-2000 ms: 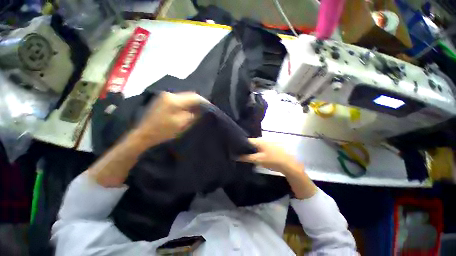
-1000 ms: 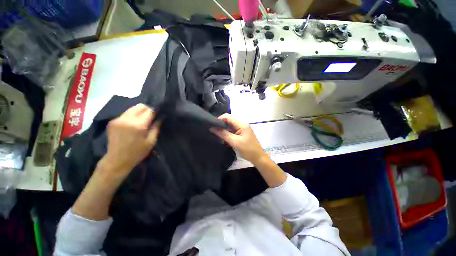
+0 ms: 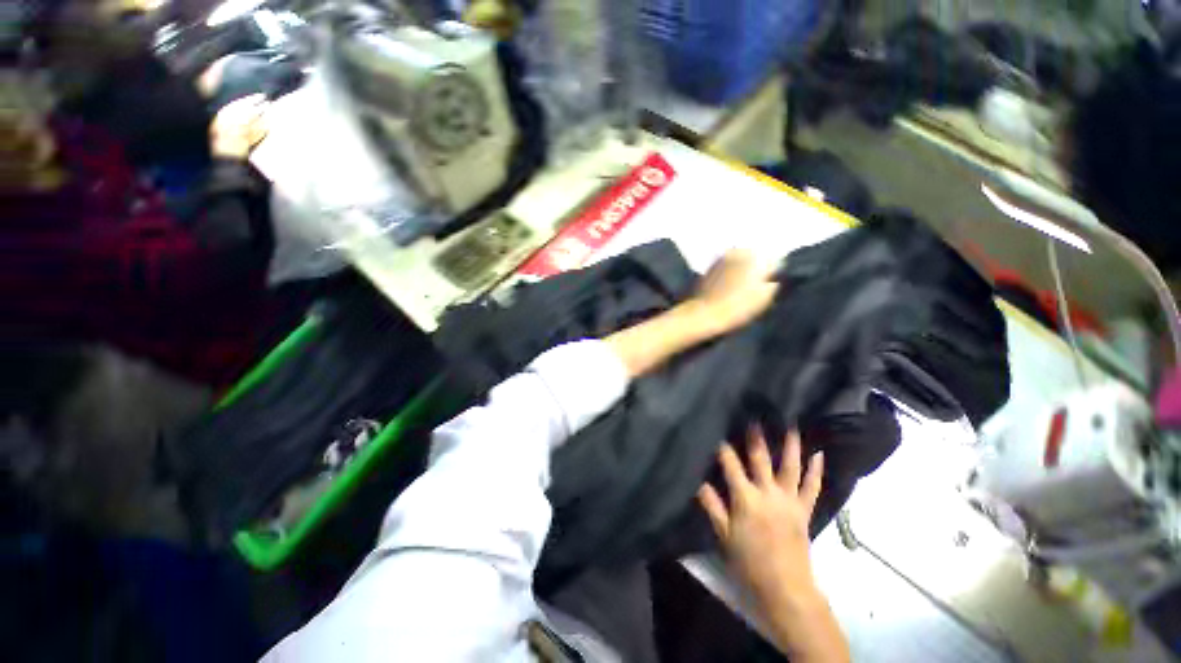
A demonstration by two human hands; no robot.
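Observation:
A black garment [image 3: 725, 389] lies heaped across the sewing table and hangs over its front edge. My left hand [image 3: 736, 293] is on the upper part of the garment, blurred, with its fingers partly hidden; whether it grips the cloth I cannot tell. My right hand [image 3: 767, 499] lies on the cloth nearer the front edge, fingers spread, holding nothing. The white sewing machine head [image 3: 1075, 453] stands to the right of the garment, blurred. The needle area cannot be made out clearly.
A green-edged bin [image 3: 304, 512] with dark cloth stands below left. Another machine [image 3: 434, 117] is beyond the red BAOYU sticker [image 3: 602, 218]. Another person's hand [image 3: 238, 127] and dark red sleeve are at upper left. A yellow item [image 3: 1111, 619] lies under the machine arm.
The view has swung left. My hands have gone from holding up a folded cloth edge between them to lying on the heap. My right hand has let go and spread its fingers.

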